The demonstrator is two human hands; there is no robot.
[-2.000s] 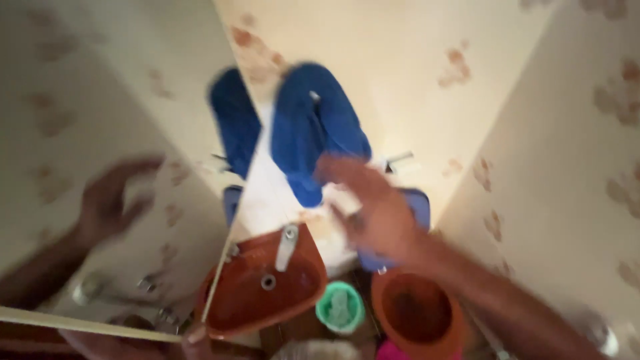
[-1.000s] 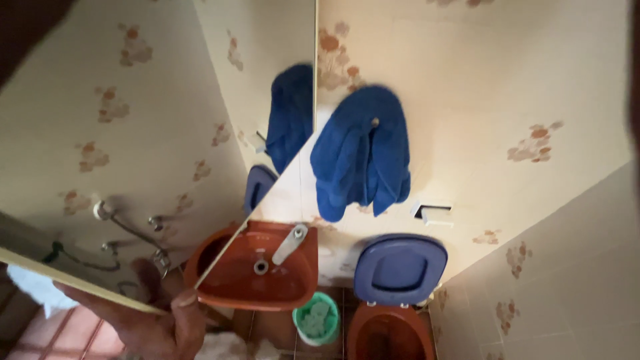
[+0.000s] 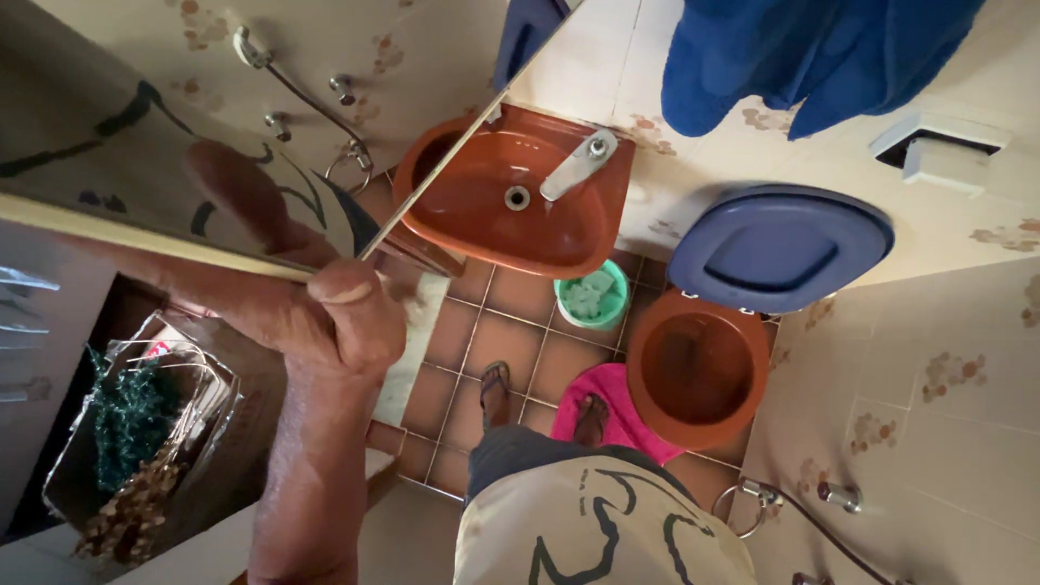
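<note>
My left hand (image 3: 349, 325) is at the lower corner of a framed mirror (image 3: 244, 187), thumb on the edge and fingers running left along the underside, partly hidden by it. The mirror slants across the upper left and reflects a finger, a patterned shirt and a wall-mounted hand shower. My right hand is out of view. Beyond the mirror's edge is an orange washbasin (image 3: 569, 240) with a tap (image 3: 578, 166). Below my left wrist, on the left, an open foil-edged box (image 3: 260, 414) holds green tinsel (image 3: 134, 414) and gold decoration (image 3: 134, 504).
A toilet (image 3: 739, 406) with its blue lid (image 3: 780, 244) raised stands right of a green bin (image 3: 619, 305). My feet are on the tiled floor (image 3: 500, 345), one on a pink mat (image 3: 617, 398). A blue towel (image 3: 812, 49) hangs above; a white paper holder (image 3: 942, 158) is on the wall.
My right hand, seen raised in front of the towel two seconds ago, has left the view. My left hand remains at the mirror's corner. The view has tilted down.
</note>
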